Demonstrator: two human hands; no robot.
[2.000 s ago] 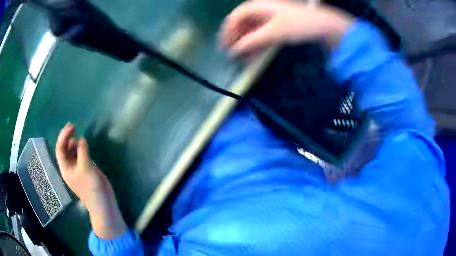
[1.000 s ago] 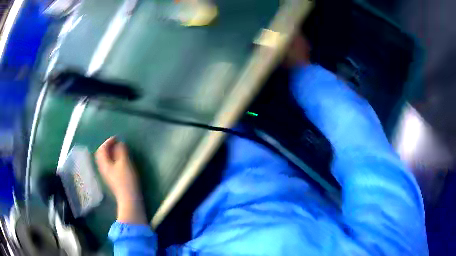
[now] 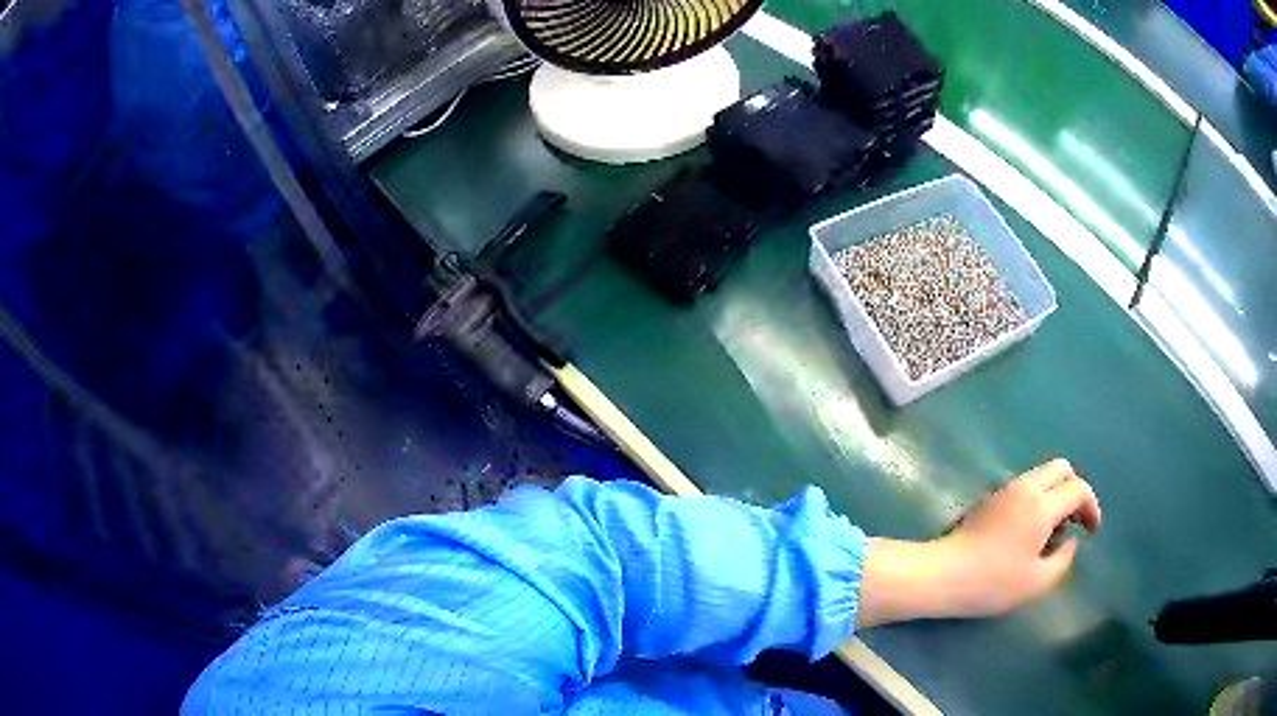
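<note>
My left hand (image 3: 1001,548) is over the green bench at the lower right, palm down with the fingers curled. A small gap shows between thumb and fingers, but I cannot tell if anything small is in it. The translucent white screw bin (image 3: 896,367), full of tiny screws, sits beyond the hand, not touching it. The end of a black cylinder, apparently the electric screwdriver (image 3: 1218,611), shows at the right edge. My right hand is out of the picture.
Black plastic parts (image 3: 791,140) stand in stacks behind the bin. A desk fan with a white base (image 3: 637,105) stands at the top. A black clamp-like fixture (image 3: 483,336) sits at the bench's pale edge strip (image 3: 623,430). A blue sleeve part shows at upper left.
The view has swung left, bringing in the fan and stacked parts. The crate and my right hand have left the picture. My left hand remains near the screw bin.
</note>
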